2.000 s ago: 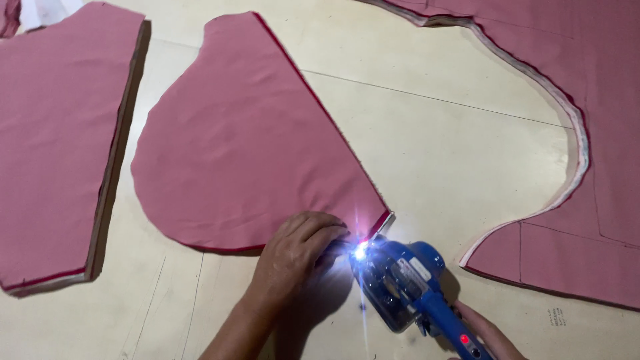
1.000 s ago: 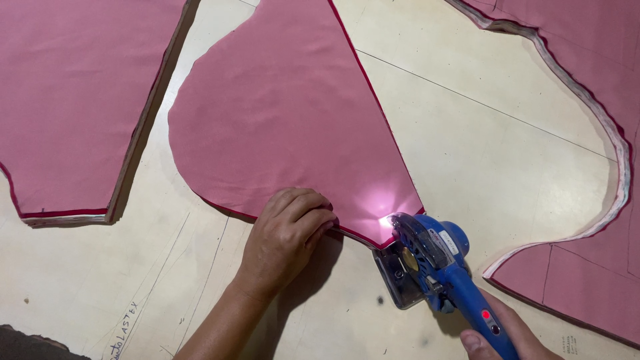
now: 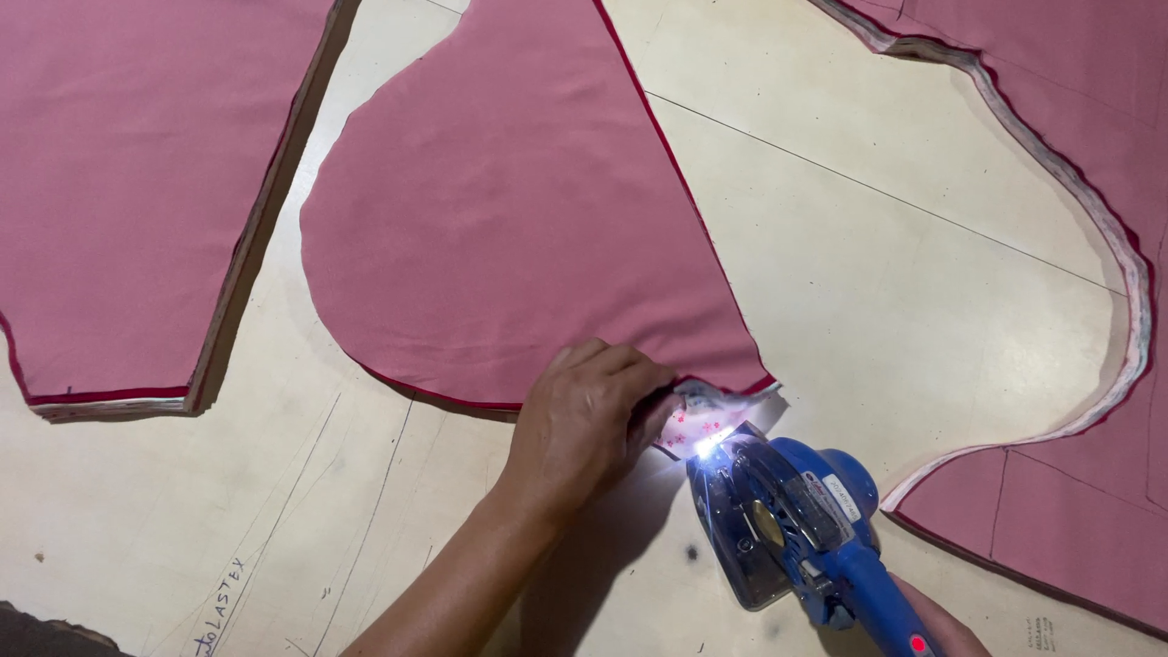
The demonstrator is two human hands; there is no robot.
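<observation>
My left hand point(image 3: 589, 415) grips the lower edge of a rounded stack of cut pink fabric point(image 3: 511, 210), near its lower right corner. Some upper layers are lifted there, and a floral-printed layer point(image 3: 698, 424) shows beneath. In my right hand point(image 3: 935, 616), mostly hidden at the bottom edge, is the handle of a blue electric rotary fabric cutter point(image 3: 785, 520). Its bright lamp shines on the printed layer, and its front lies close against that layer, right of my left fingers. Whether the blade touches cloth cannot be told.
A pale table point(image 3: 867, 356) with drawn lines and handwriting lies under everything. Another pink fabric stack point(image 3: 155, 201) is at the left, and a large one with a curved edge point(image 3: 1086, 511) at the right. A dark piece point(image 3: 55, 634) lies at the bottom left corner.
The corner layers of the rounded stack, flat one second ago, are now lifted and show the print. The cutter has moved off the pink top layer to just below that corner.
</observation>
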